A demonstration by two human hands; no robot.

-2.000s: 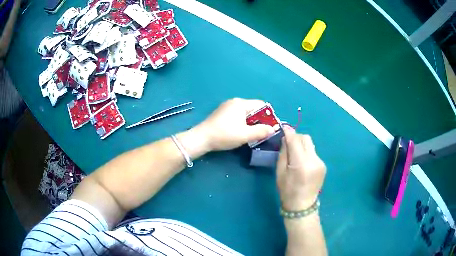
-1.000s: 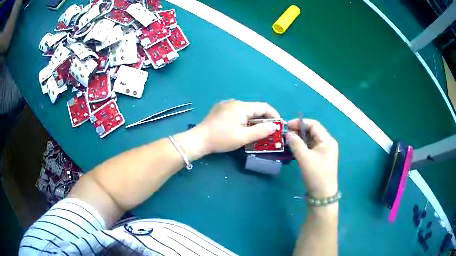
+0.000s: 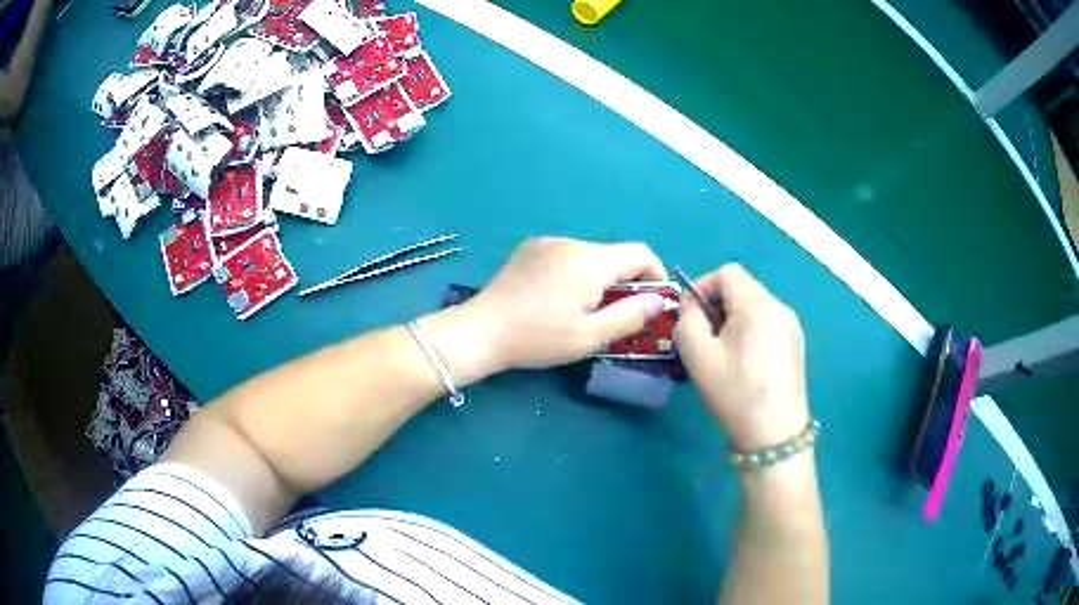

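Note:
A red circuit board lies over the grey and black head housing of a handheld unit, in front of me. My left hand holds the board, with the thumb on its red face and fingers along its far edge. A dark end of the unit shows beyond my left wrist. My right hand grips a thin dark hand tool between thumb and fingers at the board's right edge. The tool's lower end and any wires there are hidden by my fingers.
A pile of red and white circuit boards lies upper left, with tweezers beside it. A yellow tube is on the green belt beyond the white edge. A black-and-pink item and small black parts are at right.
The board was tilted over the housing and now lies flatter and lower. My right hand moved right and slightly away. The red wire no longer shows. The yellow tube moved left along the belt.

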